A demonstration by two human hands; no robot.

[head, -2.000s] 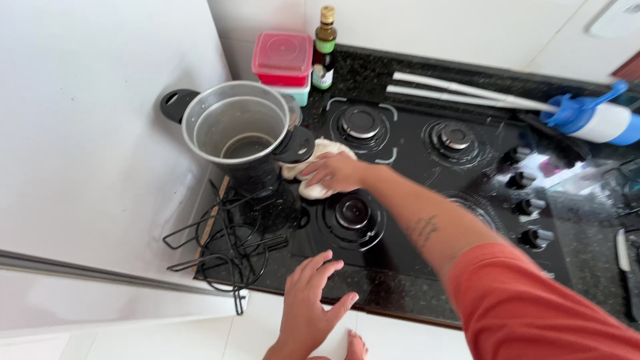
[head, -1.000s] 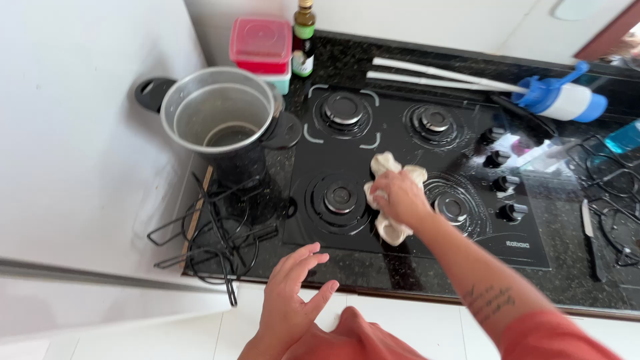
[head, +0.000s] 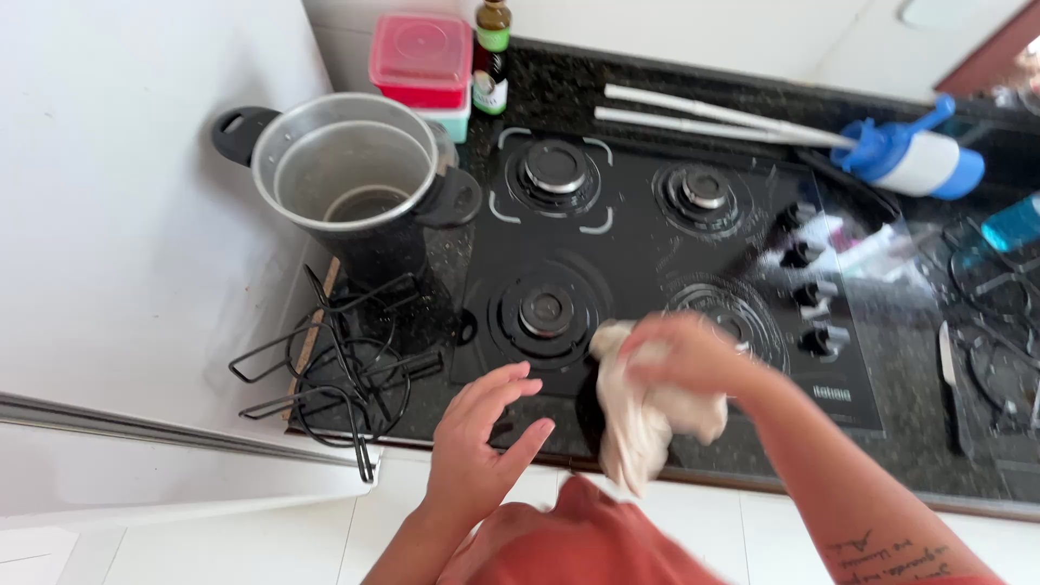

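Observation:
My right hand (head: 691, 353), blurred by motion, grips a crumpled cream cloth (head: 638, 422) over the near edge of the black glass cooktop (head: 634, 268). The cloth hangs down past the front edge of the counter. Beside the near right burner (head: 727, 325) are my right fingers. My left hand (head: 487, 431) is held in front of the near left burner (head: 546, 311), fingers apart and holding nothing. The burners have no grates on them, and the glass around them looks wet or streaked.
Left of the cooktop stand a deep aluminium pot (head: 349, 171) and stacked black wire grates (head: 349, 366). Behind are a red-lidded container (head: 422, 57) and a bottle (head: 491, 61). A blue and white pump (head: 910, 158) with white tubes lies back right; a knife (head: 952, 382) and more grates (head: 999, 325) sit at right.
My right hand first moved the cloth from beside the pot to the middle of the cooktop, then toward its near edge, where the cloth now hangs. My left hand stays open near the front edge.

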